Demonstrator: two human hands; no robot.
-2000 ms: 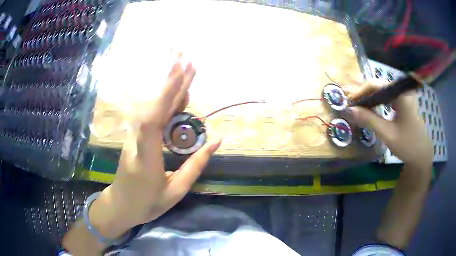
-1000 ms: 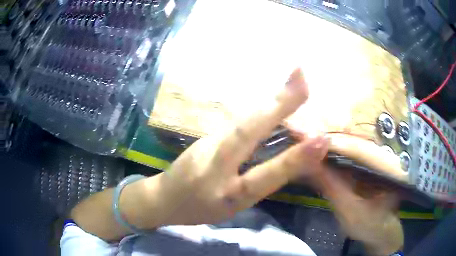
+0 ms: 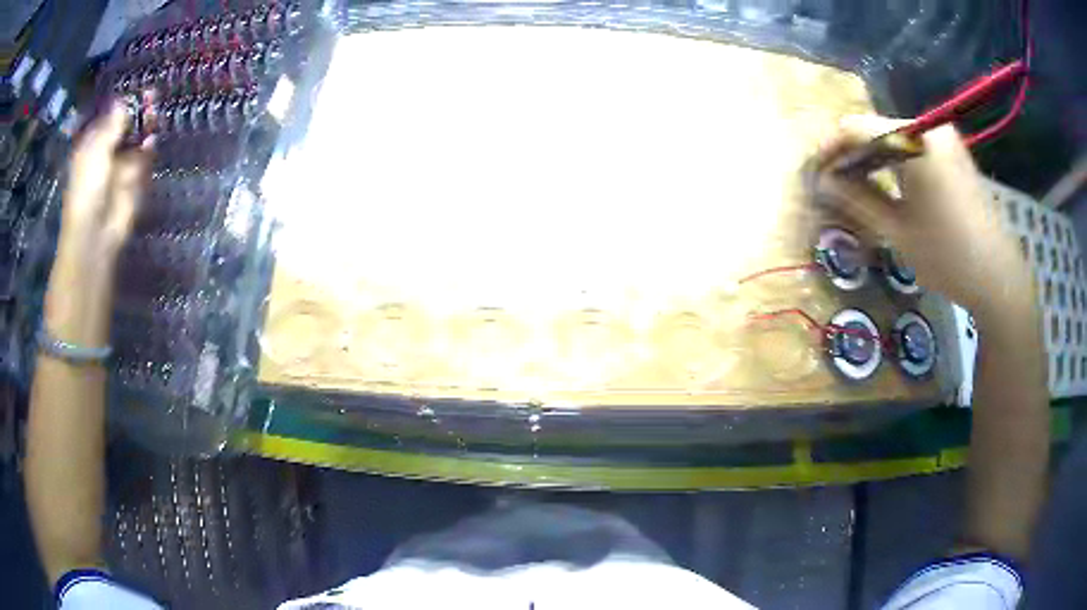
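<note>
Small round speakers (image 3: 855,343) with pale rings and thin red wires lie at the right end of the front tray, over its tan base (image 3: 536,372). My right hand (image 3: 942,209), blurred, is above the tray's right side, closed around a dark test probe (image 3: 880,157) with a red cable behind it. Whether it also holds a speaker is hidden by blur. My left hand (image 3: 101,203) is over the clear supply tray (image 3: 238,221) at left, fingertips at the packed dark discs (image 3: 221,105). I cannot tell whether it grips one.
A white sheet (image 3: 1049,268) with rows of small dark marks lies at far right, partly behind my right arm. Yellow tape (image 3: 536,472) edges the green bench in front. Lamp glare hides most of the front tray. Clear plastic (image 3: 572,17) runs behind it.
My left hand has moved from the front tray to the supply tray at left. My right hand has gone from the front edge to the right side. The speaker beside my left hand earlier is gone from there.
</note>
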